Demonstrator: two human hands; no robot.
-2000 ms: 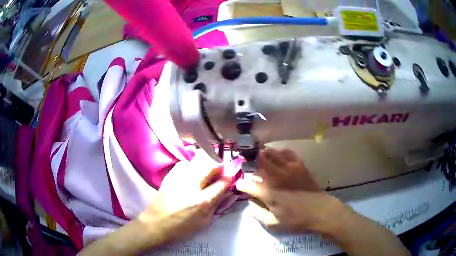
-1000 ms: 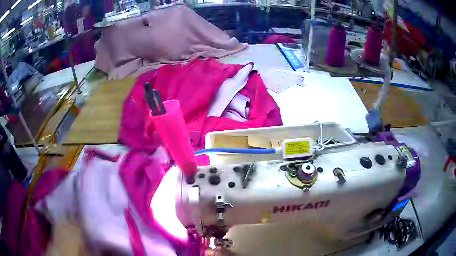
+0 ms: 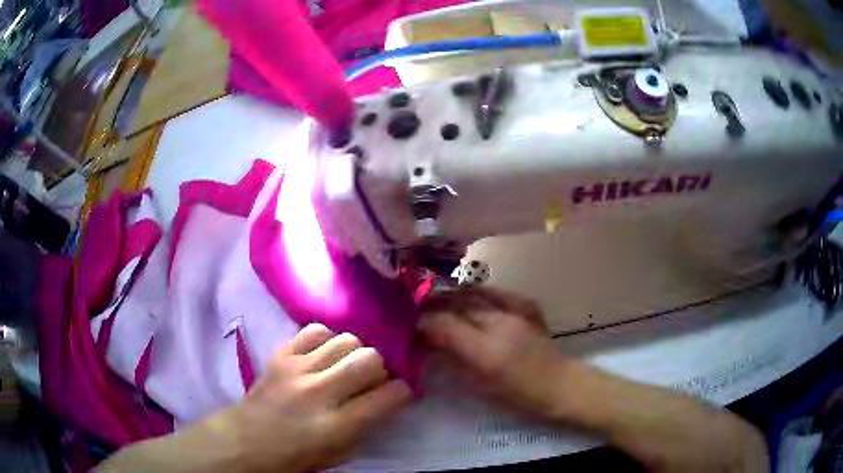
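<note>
A garment with magenta outer cloth and pale lilac-white inside panels [image 3: 208, 268] lies in folds left of the needle area. The white HIKARI sewing machine head [image 3: 518, 171] stands over it. My left hand [image 3: 323, 393] is curled with its fingers on the magenta cloth, left of and in front of the foot. My right hand [image 3: 490, 337] is close to the presser foot area [image 3: 430, 263], its fingertips at the garment's edge, blurred. The sewing lamp's glare [image 3: 310, 231] washes out part of the cloth. The needle itself cannot be made out.
A pink fabric holder [image 3: 277, 55] rises from the machine's left end. A blue tube [image 3: 462, 42] runs behind the head to a box with a yellow label [image 3: 615, 33]. Pink cloth [image 3: 254, 81] lies behind. A printed scale marks the table's front edge [image 3: 518, 443].
The view has tilted back down from the far table to the needle area. Both hands are in view again, on the magenta cloth, which is spread wider beside the foot than two seconds ago.
</note>
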